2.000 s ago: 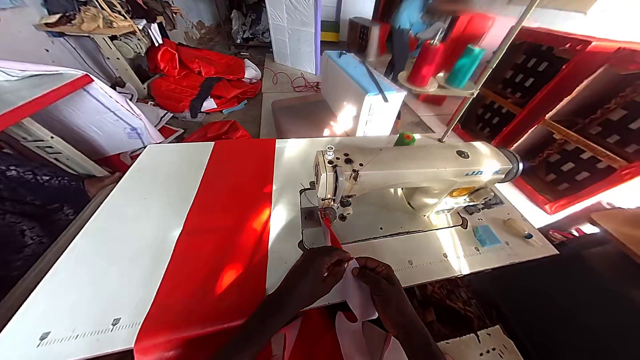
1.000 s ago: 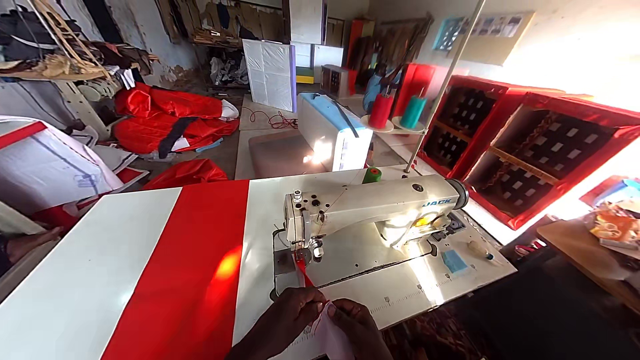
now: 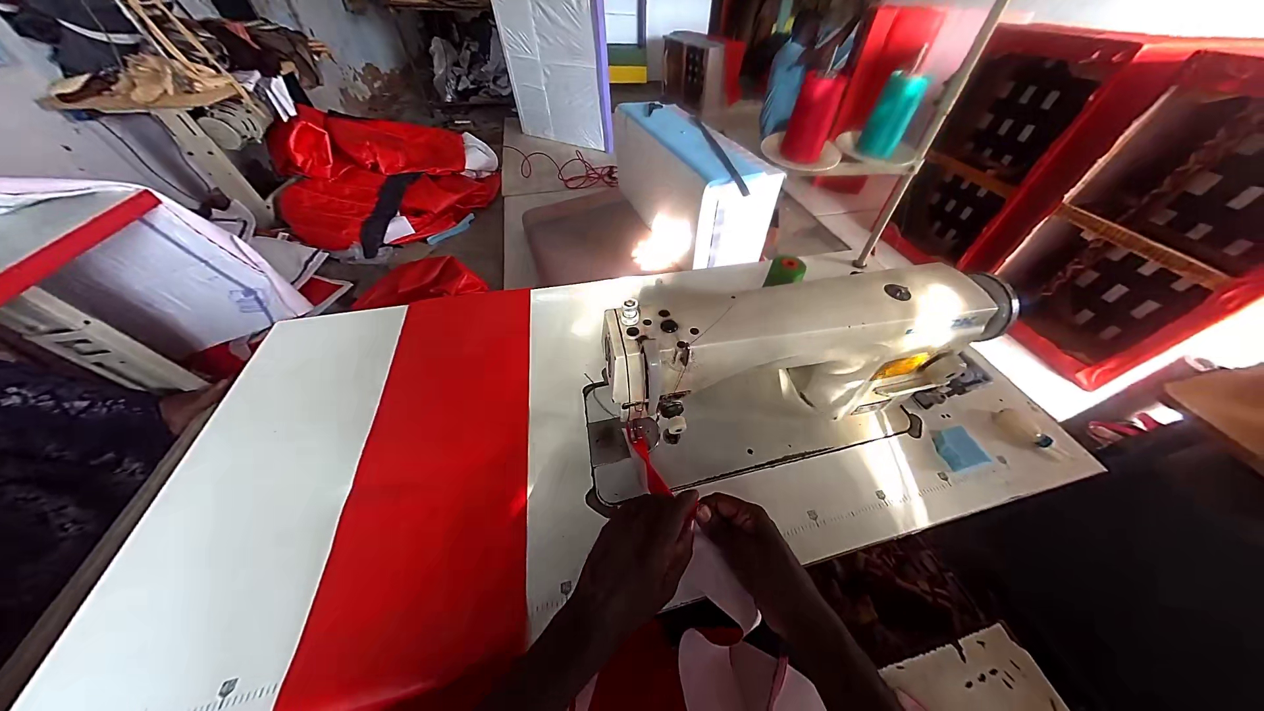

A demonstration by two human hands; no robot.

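Note:
A white Jack sewing machine (image 3: 790, 336) stands on its table. From its presser foot (image 3: 644, 433) a narrow red strip (image 3: 654, 476) runs toward me. My left hand (image 3: 647, 543) is closed on this strip just in front of the needle plate. Touching it at the fingertips, my right hand (image 3: 741, 538) pinches the strip's edge, where white material (image 3: 716, 583) with a red side hangs down over the table edge. More of the white and red material (image 3: 731, 671) lies below, toward my lap. The needle tip is too small to make out.
A red sheet (image 3: 444, 444) crosses the white table (image 3: 267, 474) on the left. Red and green thread cones (image 3: 815, 118) stand on a rack behind the machine. A person's arm (image 3: 188, 405) is at the left table edge. Red-framed cases (image 3: 1136, 227) stand at the right.
Both hands remain together at the strip in front of the presser foot. The view has shifted between frames.

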